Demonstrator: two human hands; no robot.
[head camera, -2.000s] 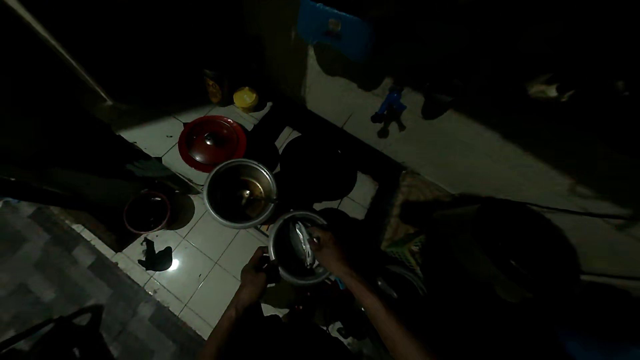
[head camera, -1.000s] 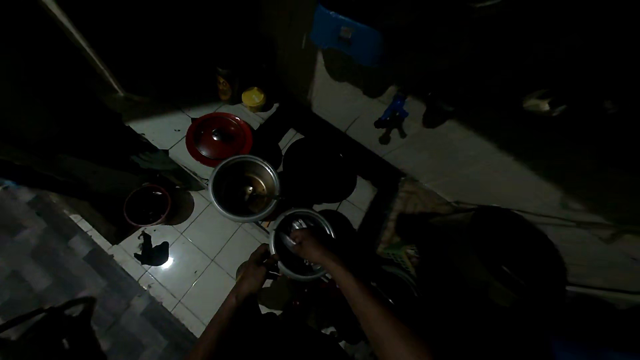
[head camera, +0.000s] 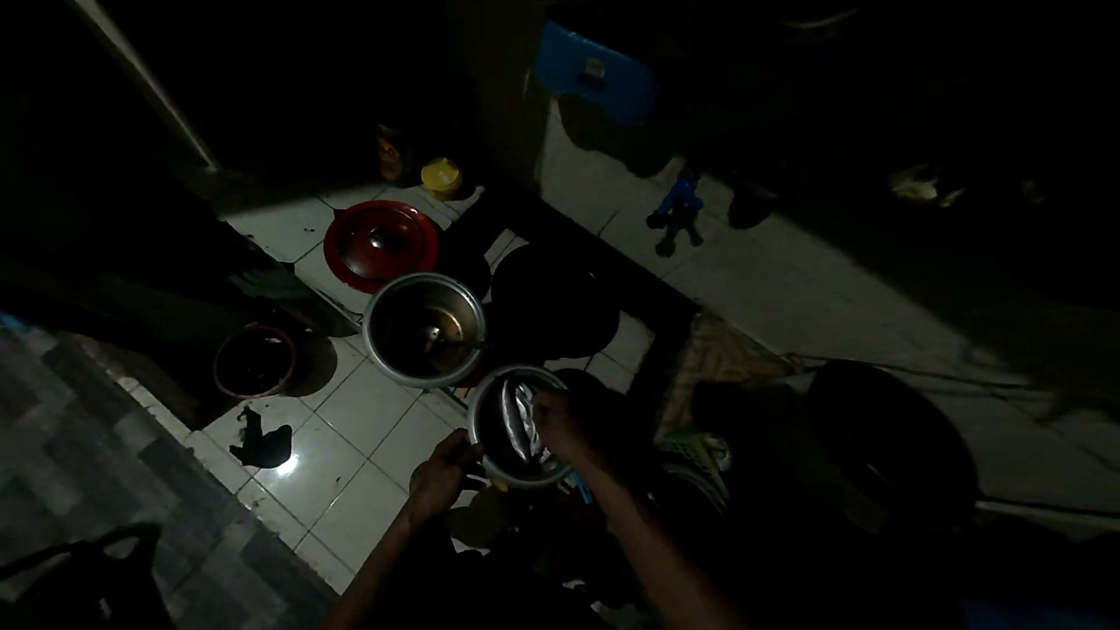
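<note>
A round metal pot (head camera: 475, 420) is tilted near the bottom centre. My left hand (head camera: 444, 472) grips its left rim. Inside the pot my right hand (head camera: 560, 422) is shut on a crumpled silvery thing (head camera: 523, 411), perhaps a plastic packet; the dark hides its kind. Just up and left stands a larger metal pot (head camera: 371, 350) with a little liquid and a dark handle in it. Beyond that pot lies a red lid (head camera: 402, 232) with a knob.
A reddish bowl (head camera: 255, 360) and a dark cloth-like thing (head camera: 262, 444) lie at the left on white tiles (head camera: 346, 455). A yellow-topped container (head camera: 442, 178) stands behind the lid. Blue plastic (head camera: 599, 70) is at the top. A large dark round vessel (head camera: 892, 446) is at the right.
My right hand, deep in the pot a second ago, is now nearer its right rim, and more of the silvery thing shows. My left hand stays at the rim.
</note>
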